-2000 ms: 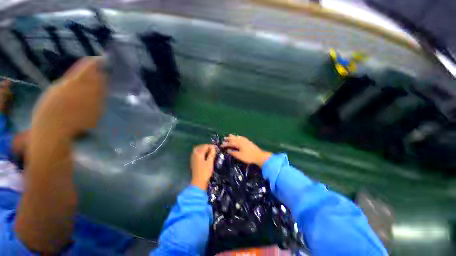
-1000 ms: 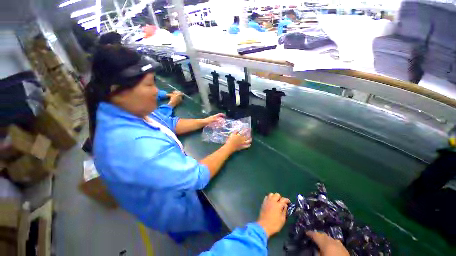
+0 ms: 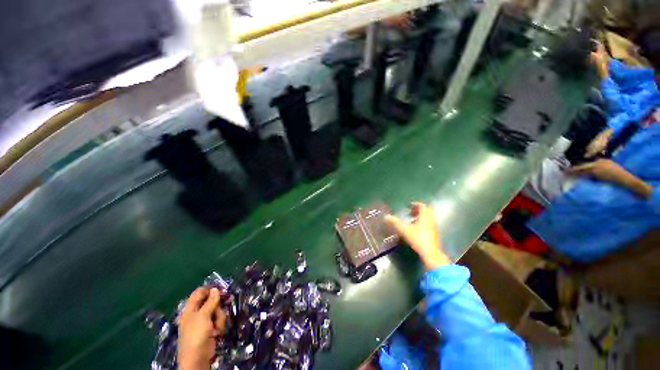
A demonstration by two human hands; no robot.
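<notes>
A glittering heap of small black bagged accessories (image 3: 271, 318) lies on the green belt at the bottom. My left hand (image 3: 201, 325) is at the heap's left side, fingers curled on a shiny bagged accessory (image 3: 217, 282). Two side-by-side piles of dark booklets (image 3: 367, 234) with small pale print lie right of the heap, with a few bagged accessories against their near edge. My right hand (image 3: 421, 233) is at the right edge of the booklets, thumb and fingers apart; its fingertips are at or just over the top booklet, and contact is unclear.
Black boxes (image 3: 250, 162) with upright flaps stand in a row along the far side. A shelf (image 3: 311, 25) and a pale post (image 3: 467, 61) are beyond. Dark flat pieces (image 3: 528, 108) lie further right on the belt. People in blue sleeves (image 3: 601, 209) and a carton (image 3: 499, 285) are at the right.
The view has swung from the left neighbour to the right side of the belt, so the booklets now show. My right hand has left the heap and is at the booklets; my left hand remains at the heap.
</notes>
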